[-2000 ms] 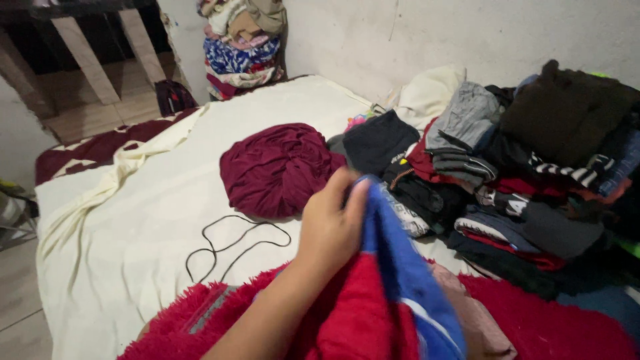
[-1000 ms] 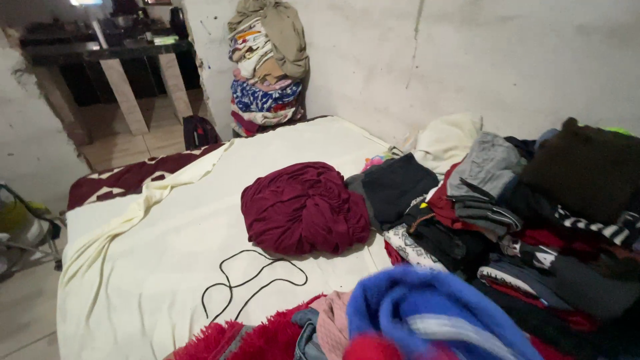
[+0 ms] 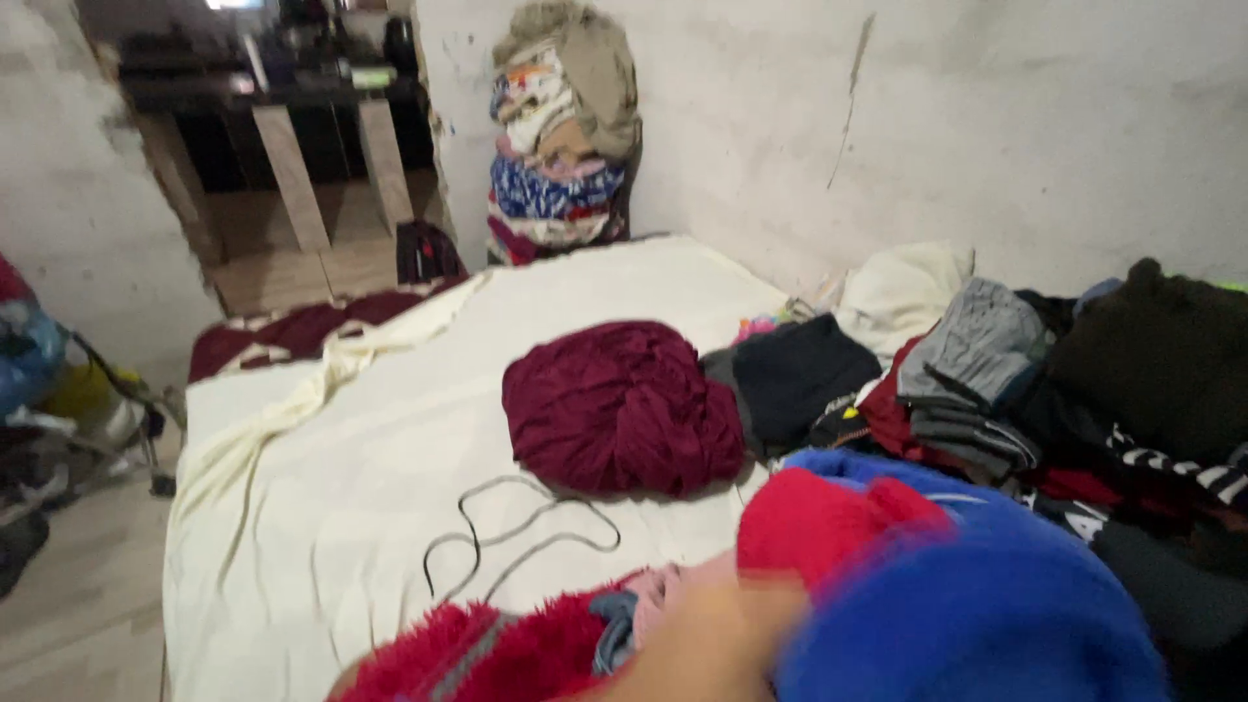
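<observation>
A blurred red and blue fleecy cloth (image 3: 975, 604) fills the lower right, bunched and raised close to the camera. My left hand (image 3: 712, 629), also blurred, reaches in from the bottom and grips the cloth's left edge; its fingertips are partly hidden. My right hand is not visible. Below and left of the cloth lie a red shaggy textile (image 3: 439, 648), a bit of blue-grey fabric (image 3: 612, 629) and some pink fabric (image 3: 655, 595). Beyond them a bundled maroon cloth (image 3: 619, 409) rests on the cream bed sheet (image 3: 361, 497).
A thin dark cord (image 3: 517, 534) loops on the sheet. Folded dark and grey clothes (image 3: 975, 341) pile up at the right, beside a cream cloth (image 3: 902, 292). A tall fabric stack (image 3: 561, 136) stands by the wall, with a backpack (image 3: 426, 252) near the doorway.
The red and blue cloth, hanging from my left hand two seconds ago, is now bunched at the lower right. My left hand was out of sight one second ago and shows again. The view has tilted up.
</observation>
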